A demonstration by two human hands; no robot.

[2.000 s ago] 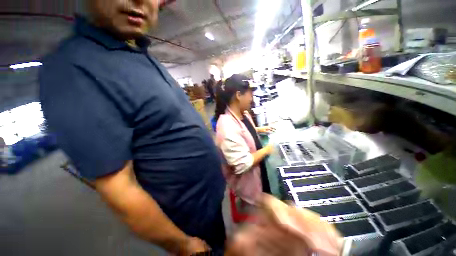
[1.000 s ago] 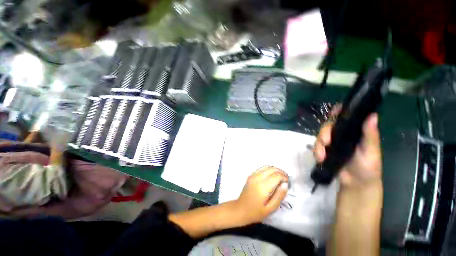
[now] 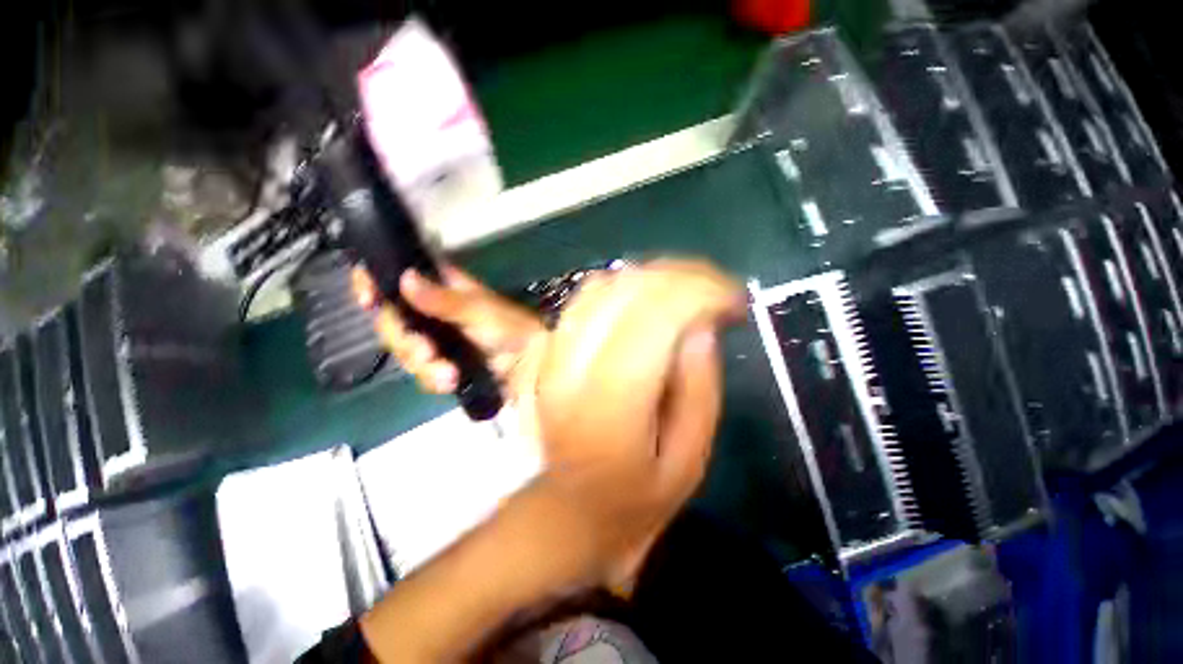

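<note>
My right hand [image 3: 448, 324] is wrapped around the black electric screwdriver [image 3: 389, 247], which is tilted with its bit end pointing down over the white work pad [image 3: 454, 480]. My left hand [image 3: 636, 376] is blurred and reaches across in front of my right wrist. Its fingers are curled and point right, near the closest heatsink enclosure [image 3: 841, 422] but apart from it. Whether the left hand holds anything cannot be told. My left hand and forearm hide part of the pad.
More enclosures stand in rows at right [image 3: 1103, 311] and at left [image 3: 65, 428]. White sheets [image 3: 292, 545] lie left of the pad. A slotted metal plate [image 3: 344, 318] and a white-and-pink box [image 3: 422, 110] are behind. Blue material [image 3: 1077, 571] shows at bottom right.
The view has swung right, bringing the right-hand enclosures in. My left hand has left the pad and crossed over my right wrist. The screwdriver stays in my right hand.
</note>
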